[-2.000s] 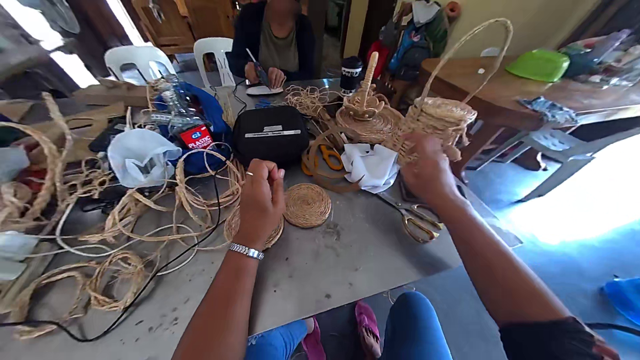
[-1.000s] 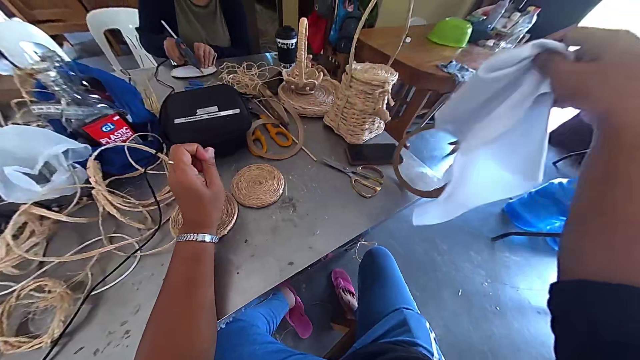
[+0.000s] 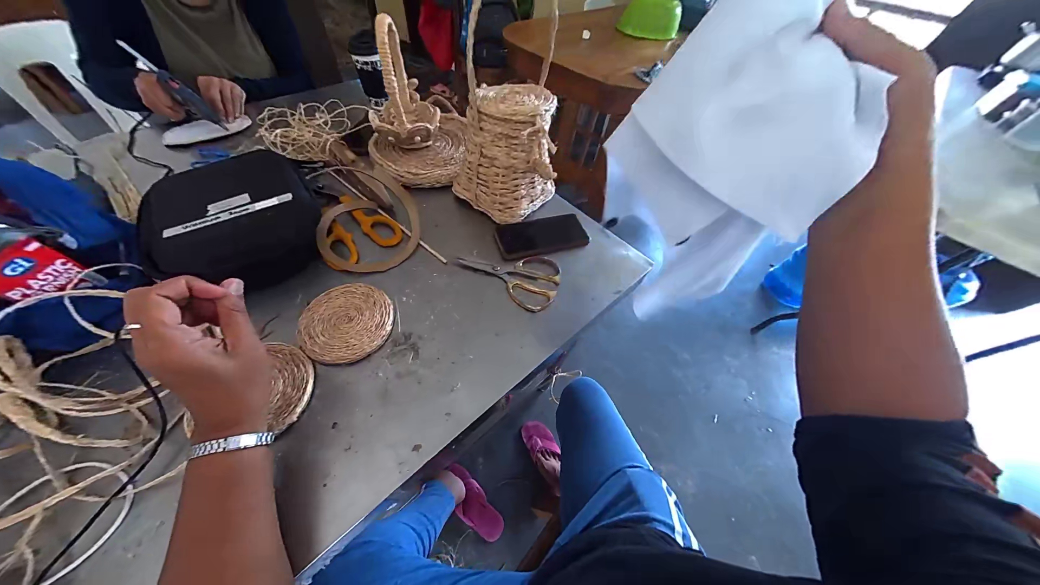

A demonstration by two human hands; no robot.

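My right hand holds up a white cloth or sheet off the table's right side; its exact material is unclear. My left hand is raised at the left with thumb and fingertips pinched together, and whether something thin is between them cannot be told. Beneath that hand lies one coiled-fibre round mat, partly hidden, and beside it a second round mat. Gold-handled scissors rest near a dark phone. A flat brown ring lies around orange-handled scissors.
Loose natural fibre strands and a black cable cover the left side. A black zip case, a woven basket and a small handled basket on a round base stand farther back. Across the table a co-worker's hands hold a tool over a white piece.
The white cloth, lying on the table two seconds ago, is now lifted at the right in my right hand. That hand has left the woven basket. A brown ring hanging near the cloth one second ago no longer shows there.
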